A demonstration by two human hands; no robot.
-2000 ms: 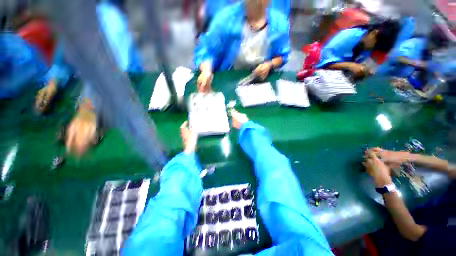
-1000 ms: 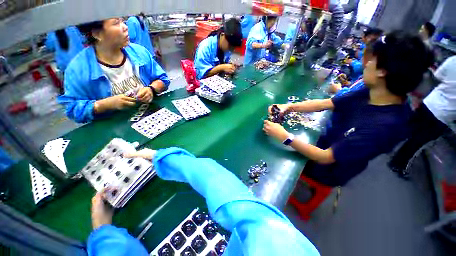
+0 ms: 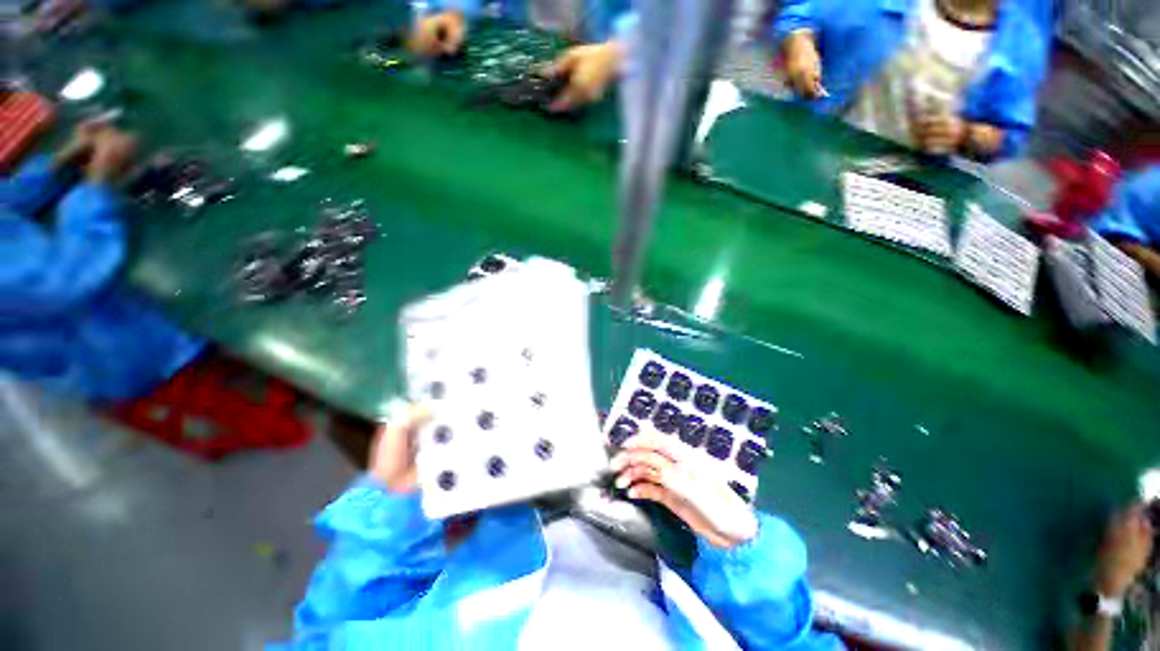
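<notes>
A stack of white trays (image 3: 490, 394) with small dark round centres is held up in front of me, tilted and slightly blurred. My left hand (image 3: 400, 448) grips its left edge. My right hand (image 3: 681, 490) has its fingers curled at the stack's lower right corner; the exact grip is partly hidden. Behind that hand, a white tray of black rounded squares (image 3: 693, 430) lies on the green bench, its lower part covered by the hand. A few black squares (image 3: 492, 265) show past the stack's top edge.
A grey post (image 3: 649, 140) rises beyond the trays. Loose dark parts lie in a heap (image 3: 312, 258) at left and in small piles (image 3: 878, 496) at right. White trays (image 3: 896, 210) lie at the far right. Other workers' hands (image 3: 588, 74) are across and beside the bench.
The stack has come from the far side of the bench back towards my body, between both hands. The view has swung left, showing the left heap and neighbouring worker.
</notes>
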